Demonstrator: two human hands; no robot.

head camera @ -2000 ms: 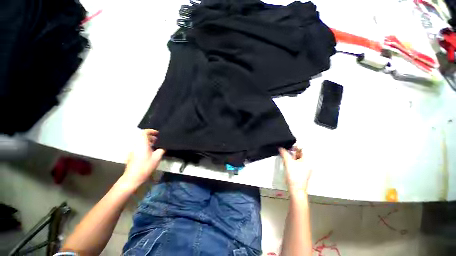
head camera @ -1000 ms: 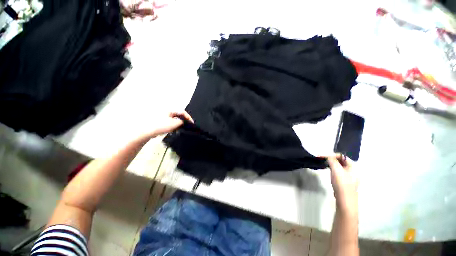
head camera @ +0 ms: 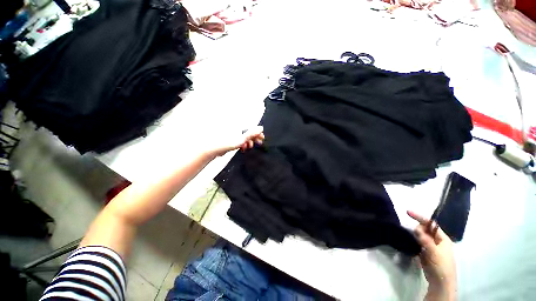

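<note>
A black garment (head camera: 329, 206) lies on the near garment pile (head camera: 376, 117), its near part folded up and hanging close to the table edge. My left hand (head camera: 250, 141) pinches the garment's left edge. My right hand (head camera: 434, 238) is at its right corner, fingers spread above and thumb side against the cloth; its grip there is partly hidden. A thin dark thing, perhaps snips, shows at the right fingers, too blurred to tell. Thin black straps (head camera: 357, 58) loop out at the pile's far end.
The far garment pile (head camera: 111, 76) is at upper left. A smartphone (head camera: 455, 206) lies just beyond my right hand. A red strip (head camera: 496, 126) and a white-and-black cylindrical item (head camera: 514, 157) are at right. Pink pieces (head camera: 208, 23) lie at the far side. The white table's edge (head camera: 194, 218) runs diagonally.
Both hands have kept hold of the edges while the garment's near hem was lifted and folded away from me. The view has turned, so the piles sit further right. The right fingers have spread.
</note>
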